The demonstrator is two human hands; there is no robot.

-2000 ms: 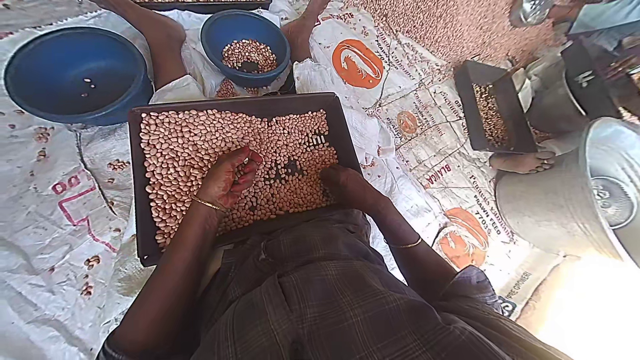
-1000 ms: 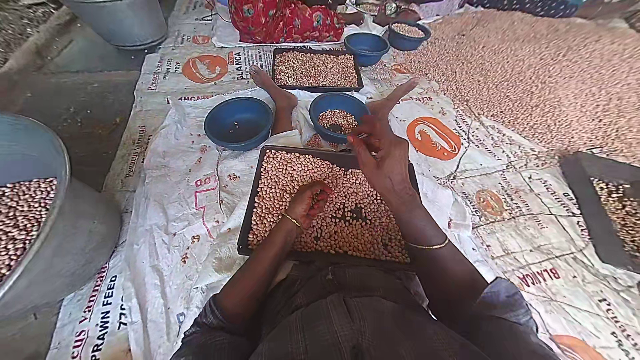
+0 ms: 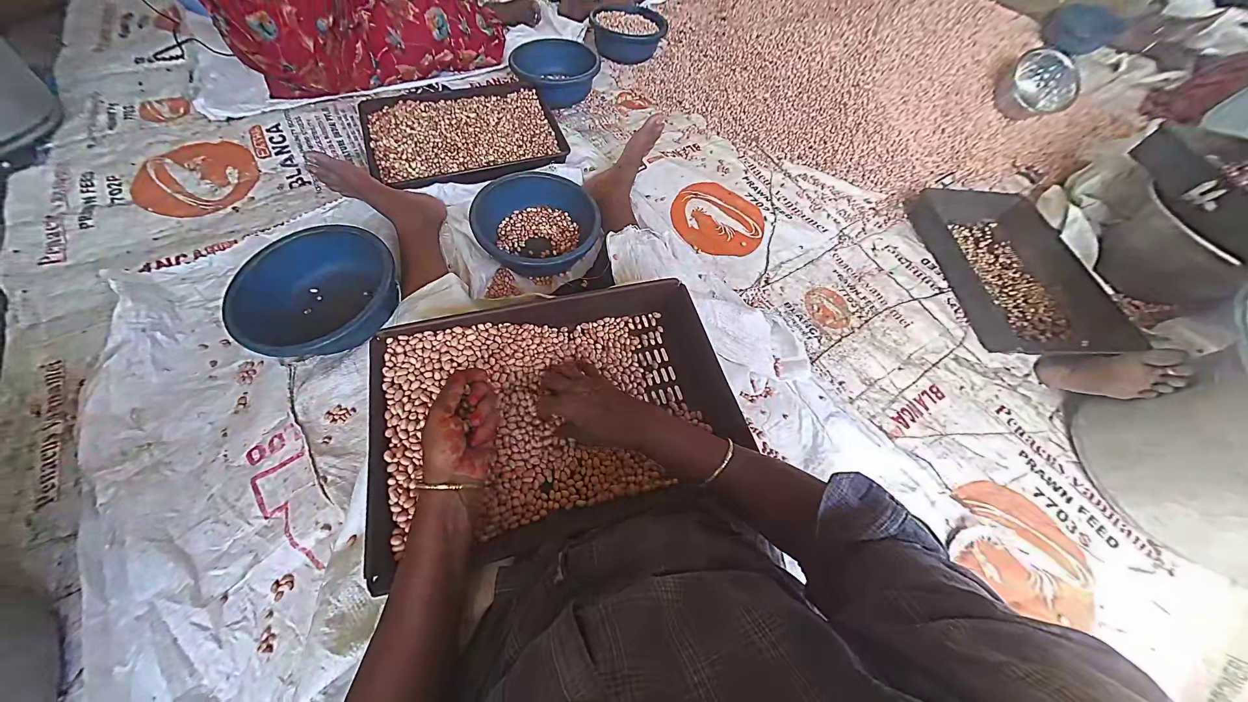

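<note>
A dark slotted plastic tray [image 3: 717, 375] lies across my lap, spread with pinkish peanut kernels [image 3: 522, 483]; its slots show bare at the upper right. My left hand [image 3: 463, 424] is over the tray's left part, palm up and fingers curled around several small dark kernels. Palm down, my right hand [image 3: 590, 405] touches the kernels near the middle, its fingertips partly hidden. Beyond the tray, between my feet, stands a blue plastic bowl [image 3: 487, 210] part filled with kernels. Another blue bowl [image 3: 253, 292], at the left, has only a few bits in it.
Printed woven feed sacks [image 3: 838, 390] cover the ground. Ahead are a second kernel tray [image 3: 468, 178], more blue bowls [image 3: 554, 73] and a person in red floral cloth [image 3: 380, 39]. A large kernel heap [image 3: 809, 88] spreads behind. At right lie a black tray [image 3: 1102, 327] and a person's foot [image 3: 1116, 373].
My right hand, raised above the tray near the blue bowl a second ago, is now down on the kernels. My left hand stays over the tray with its palm up. The view has swung between frames.
</note>
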